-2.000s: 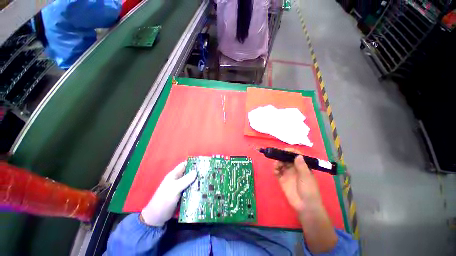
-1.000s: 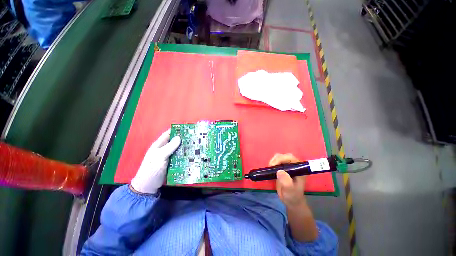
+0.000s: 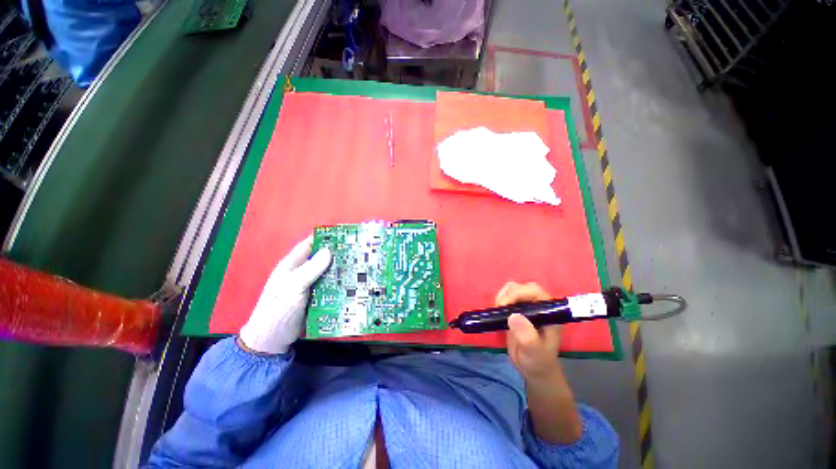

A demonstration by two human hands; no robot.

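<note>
A green printed circuit board (image 3: 376, 279) lies at the front of the red work mat (image 3: 321, 165). My left hand (image 3: 286, 298), in a white glove, grips its left edge with the thumb on top. My bare right hand (image 3: 530, 325) holds a black dispensing syringe (image 3: 486, 318) nearly level, its label and green rear end to the right. The syringe's narrow tip is at the board's lower right corner; I cannot tell if it touches.
A crumpled white cloth (image 3: 500, 163) lies on an orange-red pad (image 3: 449, 112). A thin pale sliver (image 3: 391, 140) lies at the mat's upper middle. A conveyor belt (image 3: 137, 165) with another board (image 3: 216, 15) runs left. A red-wrapped post (image 3: 73, 307) juts in. A blue sleeve shows upper left.
The syringe tip has moved from above the mat, right of the board, down to the board's lower right corner. The view has tilted downward. Little differs over the last second.
</note>
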